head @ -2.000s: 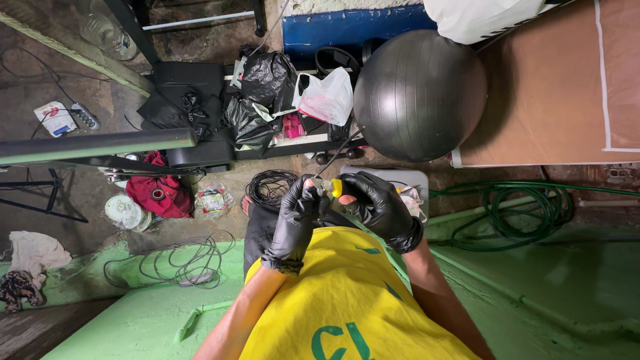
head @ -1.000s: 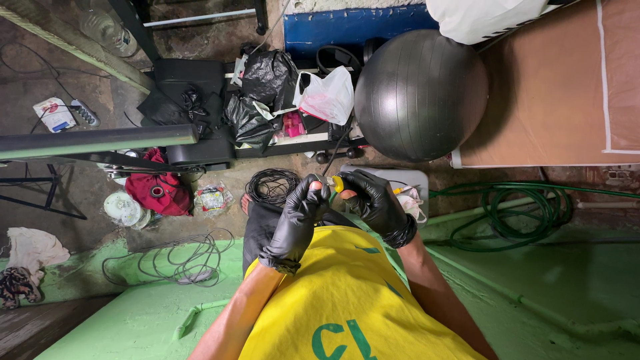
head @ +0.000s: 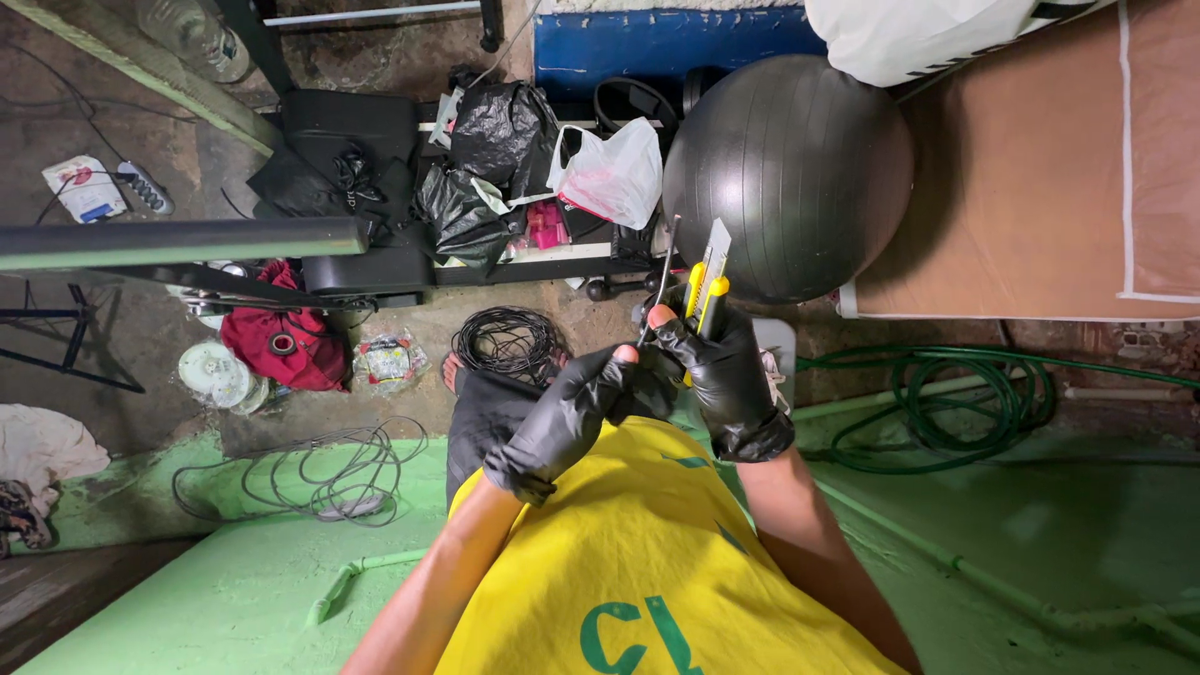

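Note:
Both hands wear black gloves with the thumb tips bare, held close together in front of the yellow shirt. My right hand is closed on a yellow and black utility knife, its blade out and pointing up, away from the body. My left hand has its thumb and fingers pinched on the lower part of a thin dark cable, which stands up just left of the knife. The cable's lower end is hidden among the fingers. A coil of thin black cable lies on the floor beyond my left hand.
A large black exercise ball is beyond my right hand. Plastic bags lie on a black bench. A red bag rests on the floor at left, a green hose at right. Loose grey cable lies by the green wall.
The utility knife now stands upright with its blade showing; before, only a bit of yellow showed between the hands. My right hand has turned, and the thin cable now points up.

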